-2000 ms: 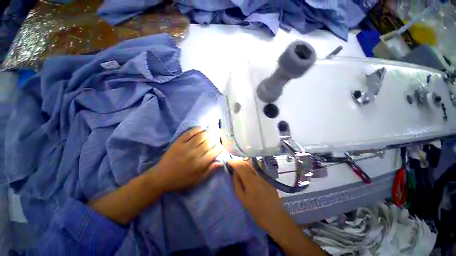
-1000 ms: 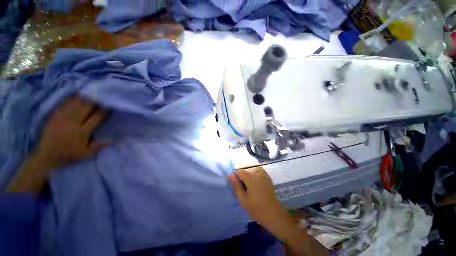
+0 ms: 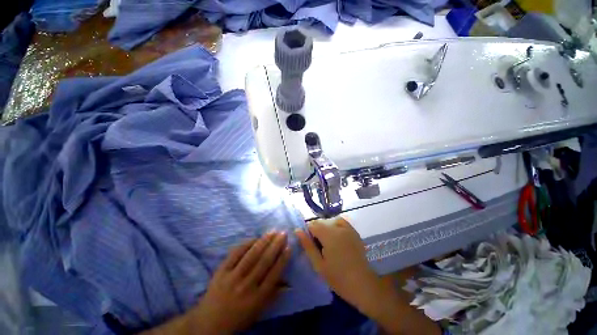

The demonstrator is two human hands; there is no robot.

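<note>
A light blue, fine-striped shirt [image 3: 163,196] lies in soft folds left of the white sewing machine head [image 3: 393,111], with its right edge at the lit needle area. My left hand [image 3: 245,281] lies flat on the cloth, fingers together, below the needle. My right hand [image 3: 337,252] pinches the cloth's right edge between thumb and fingers, just below the machine's head end. The curved shiny metal guard [image 3: 325,183] is above my right hand. The needle tip is lost in the glare. A small white care label [image 3: 134,88] shows on the cloth.
Dark red thread snips [image 3: 465,192] lie on the machine bed. Red and green scissors [image 3: 529,206] hang at the right table edge. A ruffled white bundle [image 3: 510,288] sits below right. More blue shirts [image 3: 281,14] lie behind the machine. A glossy brown package [image 3: 65,65] is at back left.
My left hand left the cloth near the needle, swept to the far left, and now lies flat near my right hand. The cloth by the needle is spread flatter. My right hand still grips the edge.
</note>
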